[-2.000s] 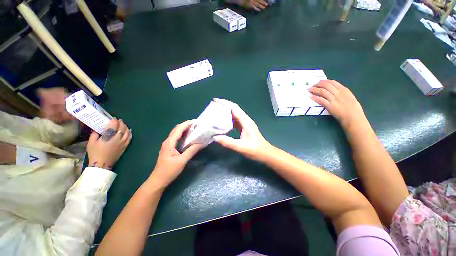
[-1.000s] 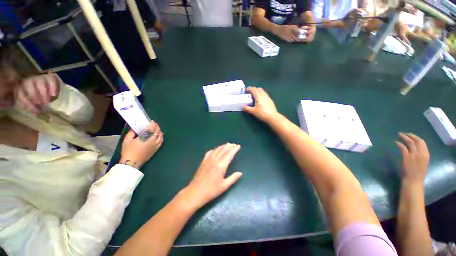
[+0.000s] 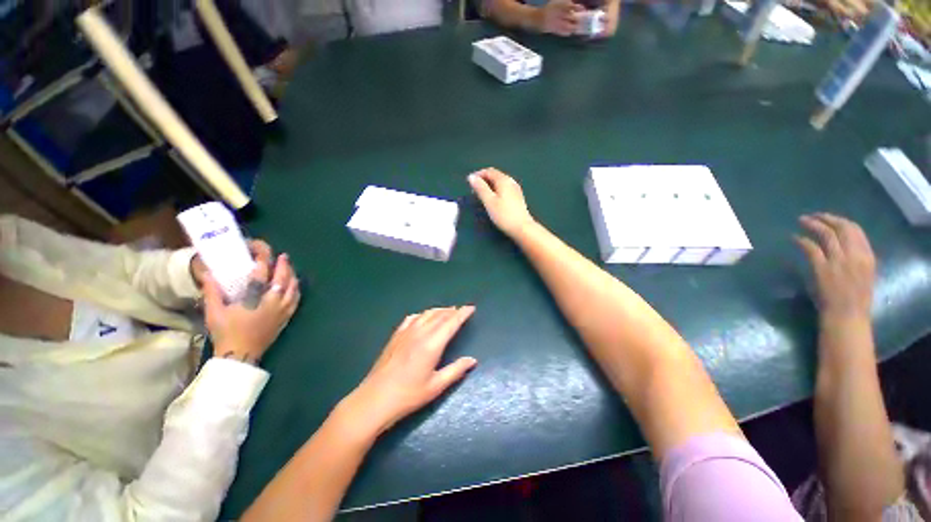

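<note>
Two white cartons [image 3: 406, 222] lie side by side on the dark green table, left of centre, pressed together with their ends slightly offset. My right hand [image 3: 500, 201] is just right of them, off the cartons, empty, with its fingers loosely bent and thumb apart. My left hand [image 3: 417, 357] rests low over the table nearer to me, empty, with fingers extended and thumb apart. A carton row [image 3: 669, 212] lies flat right of my right hand, with green marks on top and dark blue print on its near ends.
A person at left holds a carton [image 3: 223, 253]. A neighbour's hand [image 3: 842, 260] is at right, near a carton [image 3: 900, 184]. More cartons [image 3: 506, 59] lie at the back. A slanted pale tube [image 3: 858, 56] stands upper right, a cream bar [image 3: 163, 112] upper left.
My right hand has let go of the carton it set beside the other one and drawn slightly away. The two cartons now lie closed together. My left hand stays empty.
</note>
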